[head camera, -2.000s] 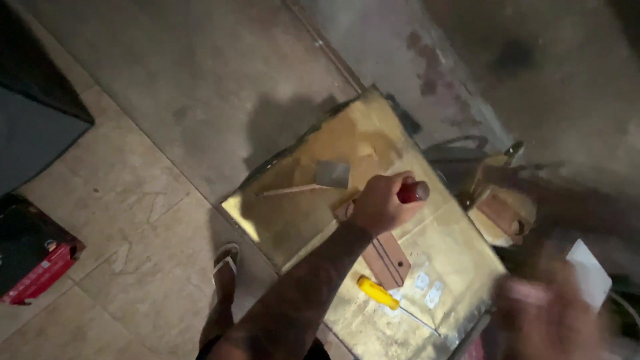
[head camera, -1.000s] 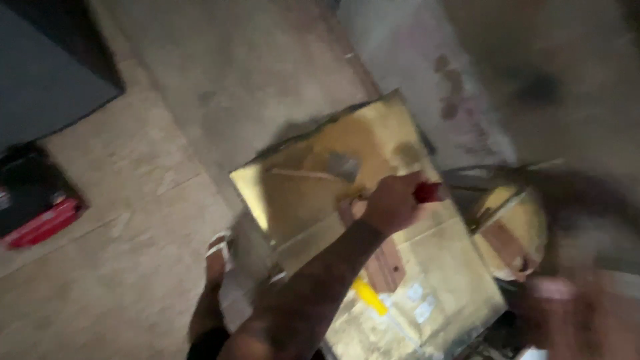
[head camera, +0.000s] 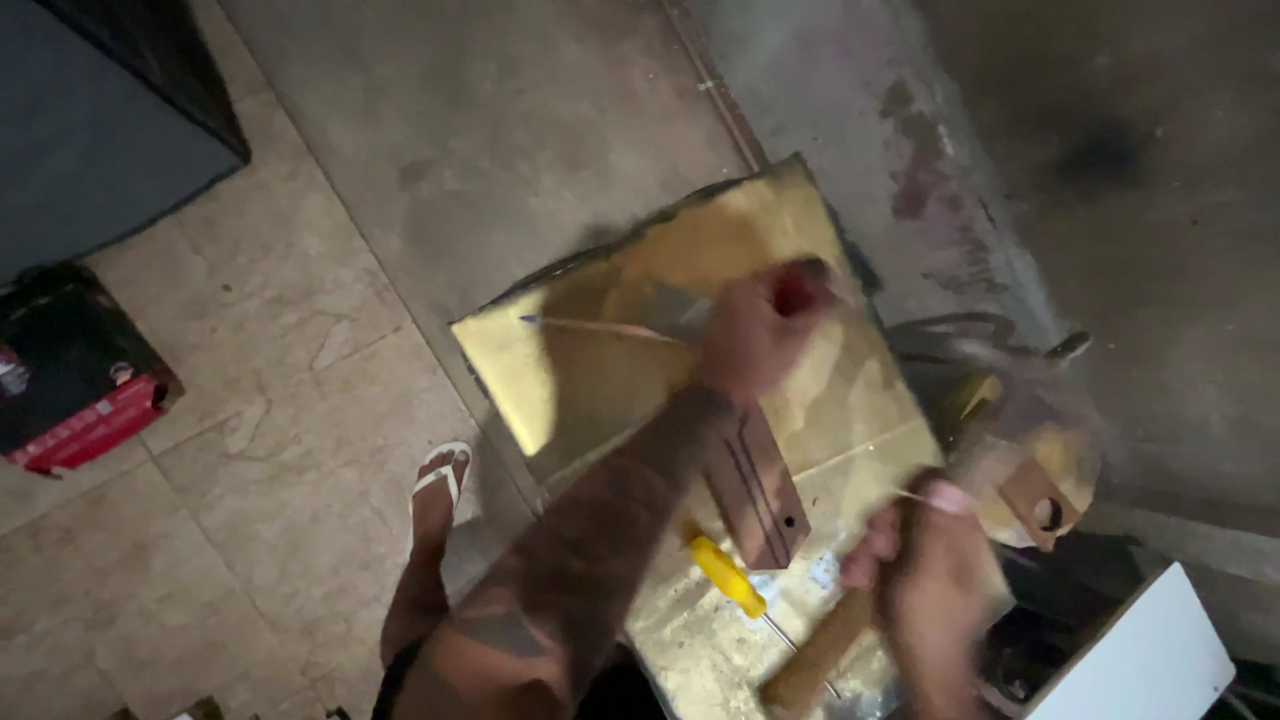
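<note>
My left hand (head camera: 755, 335) is closed around a tool with a red handle (head camera: 795, 287), over the upper end of a brown wooden block (head camera: 755, 490); the tool's far end is hidden. The block has dark lines along its face and a small hole near its lower end. My right hand (head camera: 920, 590), blurred, grips a thick wooden handle (head camera: 825, 650) at the lower right; what the handle belongs to cannot be told. Below the block lies a screwdriver with a yellow handle (head camera: 725, 575). Partly behind my left hand are a flat grey piece (head camera: 680, 310) and a thin stick (head camera: 600, 327).
A cardboard-covered work surface (head camera: 870, 450) bears these things. To its right are a round yellowish object with a holed wooden piece (head camera: 1035, 500) and a white panel (head camera: 1135, 650). A black and red box (head camera: 90, 420) stands on the tiled floor at left, near my sandalled foot (head camera: 440, 475).
My right hand, a blur at the right edge before, is now over the lower right of the work surface with a wooden handle in it. My left hand still holds the red-handled tool.
</note>
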